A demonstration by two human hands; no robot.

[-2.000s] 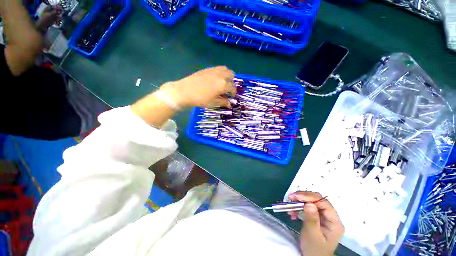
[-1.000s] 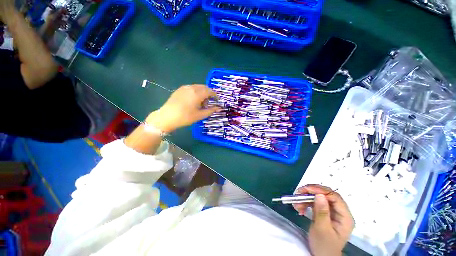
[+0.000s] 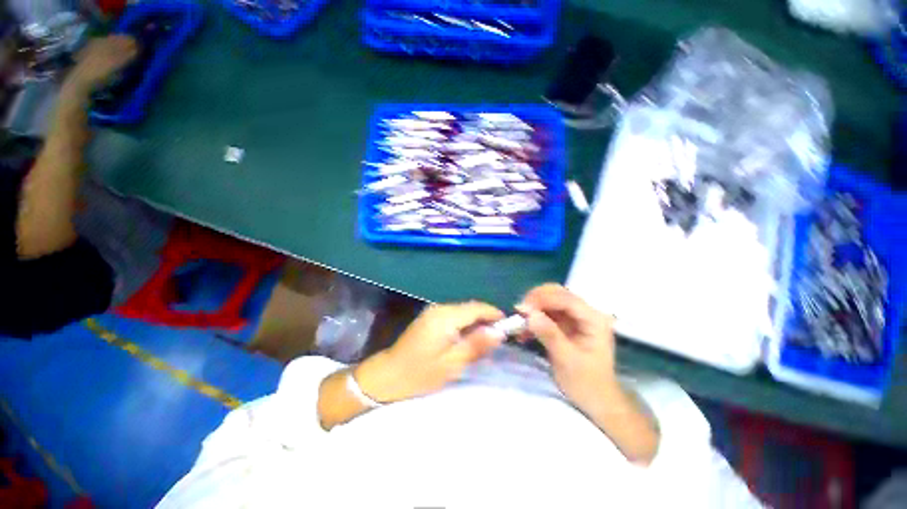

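My left hand point(image 3: 433, 348) and my right hand point(image 3: 577, 338) meet in front of my body at the bench edge. Between their fingertips is a short silver-white piece point(image 3: 510, 325), blurred; both hands grip it. The left blue tray point(image 3: 462, 242) holds a dense pile of silver and dark red joined pieces point(image 3: 457, 174). The white tray point(image 3: 686, 348) holds small white parts point(image 3: 661, 268) and silver tubes with dark ends point(image 3: 686, 199). A clear plastic bag point(image 3: 736, 99) lies over its far end.
The right blue tray point(image 3: 830, 383) holds thin rod pieces. Stacked blue trays point(image 3: 457, 45) and a smartphone point(image 3: 582, 72) lie farther back. A small white part point(image 3: 234, 154) lies on the green bench point(image 3: 288, 189). Another person's arm point(image 3: 55, 179) reaches into a blue tray at left. A red stool point(image 3: 199, 278) stands below.
My left hand has moved from the left blue tray to my right hand in front of my body. The view has shifted, showing more of the right blue tray. The other person's arm has moved.
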